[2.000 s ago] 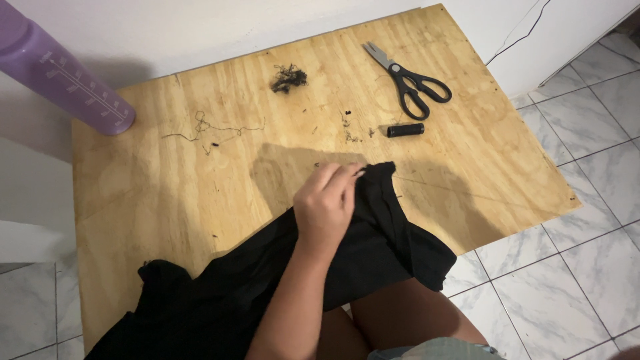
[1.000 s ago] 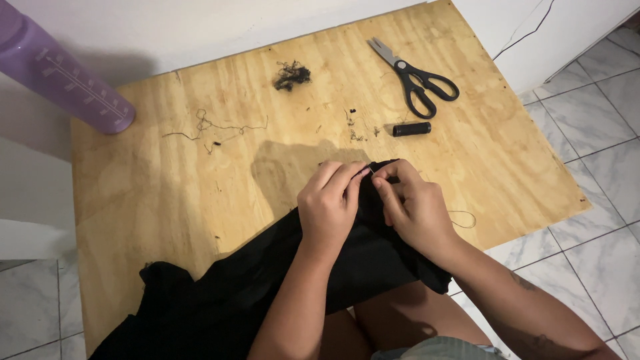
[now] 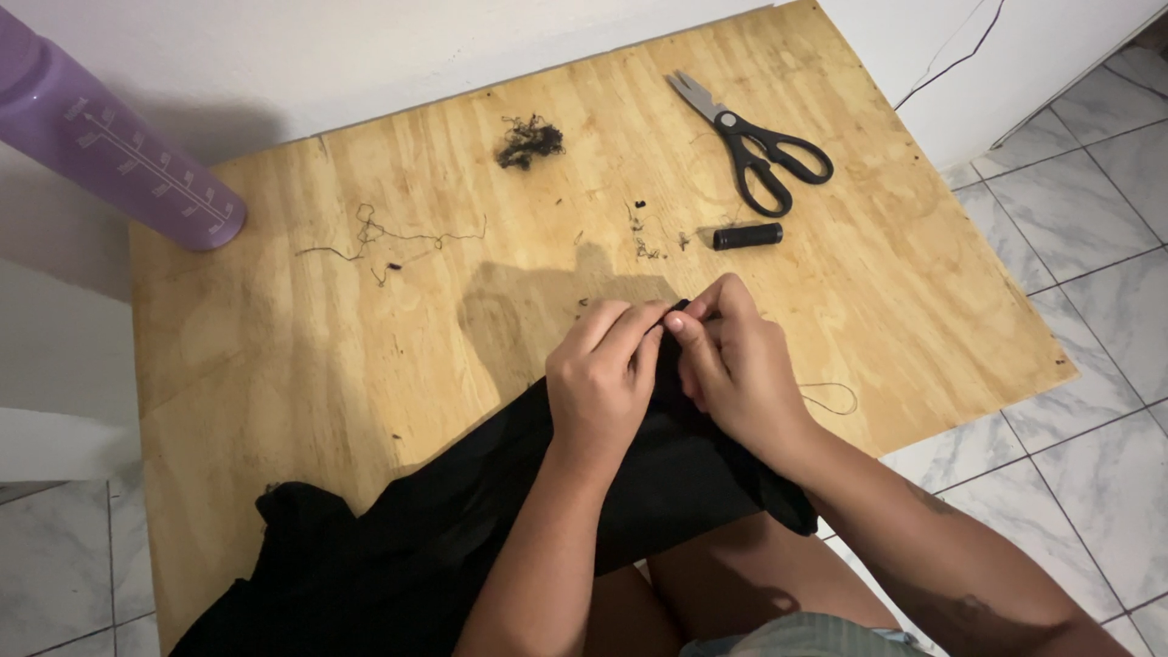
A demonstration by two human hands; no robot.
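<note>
Black fabric (image 3: 438, 511) lies across the wooden table's near edge and over my lap. My left hand (image 3: 607, 365) pinches its upper edge between thumb and fingers. Right beside it, my right hand (image 3: 730, 347) grips the same edge, its fingertips nearly touching the left ones. A loop of thin thread (image 3: 835, 398) shows on the table to the right of my right hand. Whether a needle is between my fingers cannot be seen.
Black-handled scissors (image 3: 753, 146) lie partly spread at the back right, near a black thread spool (image 3: 748, 237). A clump of black thread (image 3: 531, 142) and loose thread (image 3: 401, 235) lie farther left. A purple bottle (image 3: 137, 146) stands at the back left of the plywood tabletop (image 3: 274, 365).
Two seconds ago only my left hand showed, on the fabric. My right hand has since come in from the right and taken hold of the edge beside it.
</note>
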